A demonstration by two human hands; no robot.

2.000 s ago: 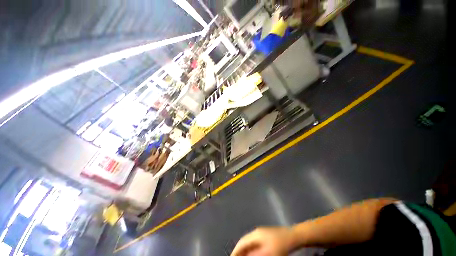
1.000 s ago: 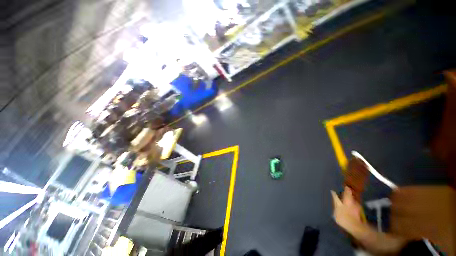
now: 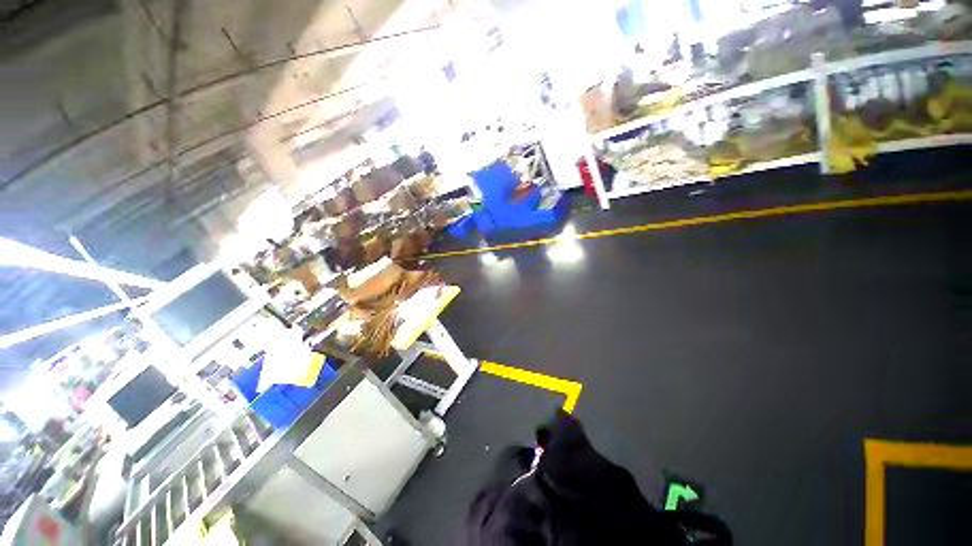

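Neither of my hands shows in the picture. A black fabric shape (image 3: 581,491) with a thin pale line on it fills the bottom centre; I cannot tell whether it is my clothing or a bag. A green floor marking (image 3: 679,494) lies just right of it, partly hidden behind the black fabric.
A roller conveyor (image 3: 197,469) and grey cabinet (image 3: 368,453) stand at the lower left. A blue crate (image 3: 279,397) sits on top. A table (image 3: 428,317) bears brown pieces. Blue crates (image 3: 512,208) and racks (image 3: 735,160) stand farther back. Yellow lines (image 3: 746,217) mark the dark floor.
The view has swung right and levelled somewhat. The hand and the brown surface at the lower right have left the picture. The black fabric has come into view at the bottom centre.
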